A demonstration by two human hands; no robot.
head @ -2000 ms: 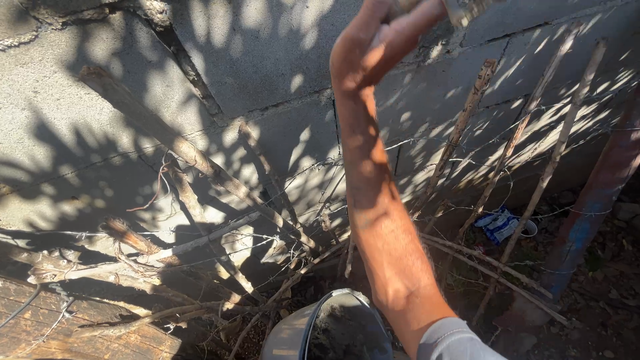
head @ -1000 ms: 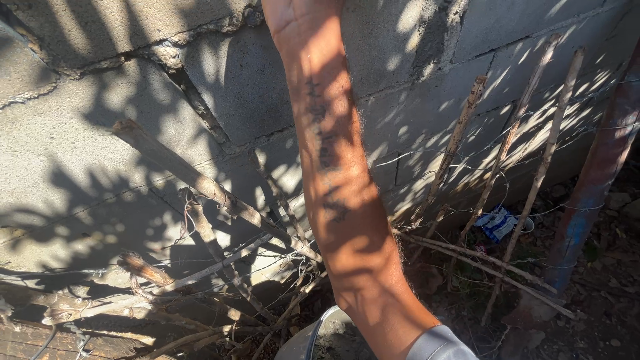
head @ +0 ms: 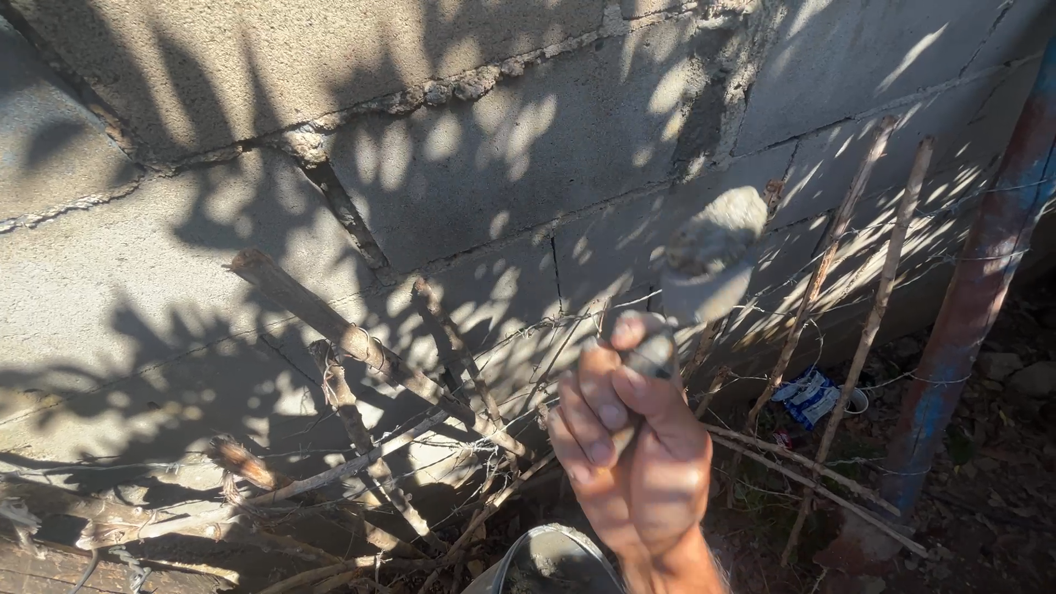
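Observation:
My right hand (head: 631,437), palm side toward me, is closed around the handle of a trowel, right of the middle of the view. The trowel's blade (head: 709,293) points up and to the right, slightly blurred, with a lump of grey wet mortar (head: 718,231) on it. Behind the trowel rises a concrete block wall (head: 462,198) with rough mortar joints and an open gap at one upright joint. Below and left of my hand stands a bucket (head: 501,569) with grey mortar inside, cut off by the bottom edge. My left hand is out of view.
Cut branches (head: 388,371) and thin wire cross low in front of the wall. Upright sticks (head: 879,313) and a rusty painted post (head: 961,330) stand at the right. A blue and white wrapper (head: 808,398) lies on the ground between them. A wooden board (head: 91,569) is at bottom left.
My right hand, at the top edge and then beyond it in the earlier frames, has come down and back over the bucket's side. The mortar-loaded trowel is now plainly in view.

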